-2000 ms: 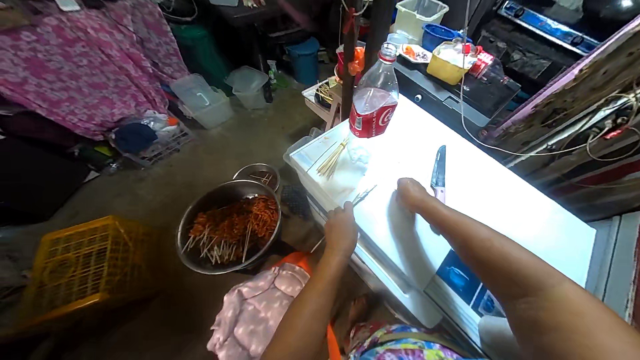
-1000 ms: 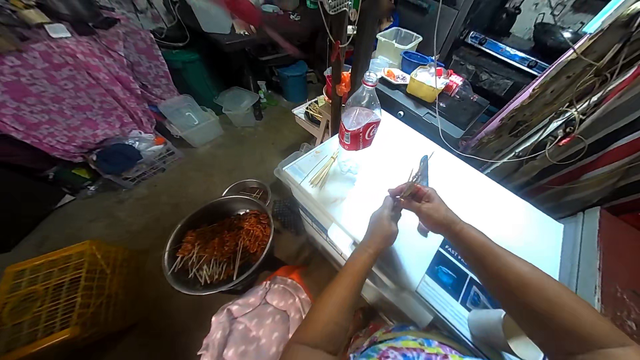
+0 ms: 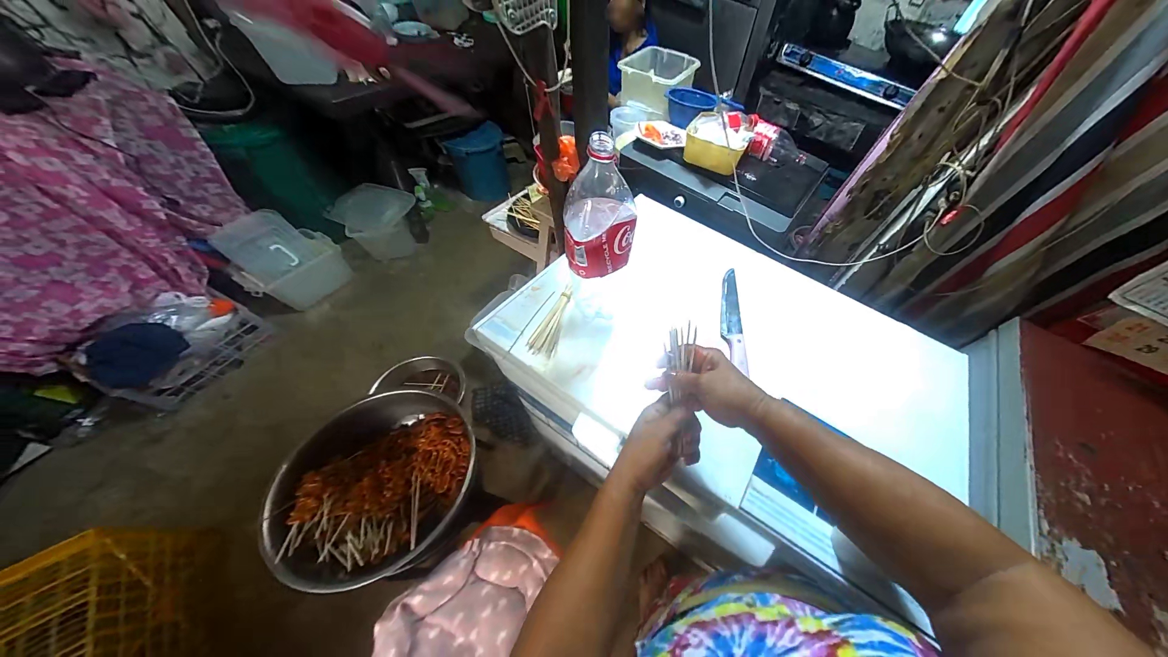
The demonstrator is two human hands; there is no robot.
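My left hand (image 3: 655, 443) is closed around the lower part of a small bundle of thin sticks (image 3: 680, 351), held upright over the near edge of the white tabletop (image 3: 867, 365). My right hand (image 3: 716, 383) grips the same bundle higher up, its fingers touching the sticks. Just beyond my right hand lies a kitchen knife (image 3: 730, 315) with a pale handle, blade pointing away. Further left on the table rests a loose bunch of bamboo skewers (image 3: 550, 324). Behind them stands an uncapped plastic Coca-Cola bottle (image 3: 599, 214), partly filled.
On the floor at left, a steel basin (image 3: 274, 538) holds skewered reddish meat; a smaller metal bowl (image 3: 388, 372) adjoins it. A yellow crate (image 3: 91, 593) stands lower left. Plastic tubs (image 3: 306, 274) sit further back. Behind the table are a yellow container (image 3: 714, 153) and a stove (image 3: 844, 73).
Two seconds ago my hands were apart, the right one on the tabletop near the knife. They have come together, and both now hold the sticks upright.
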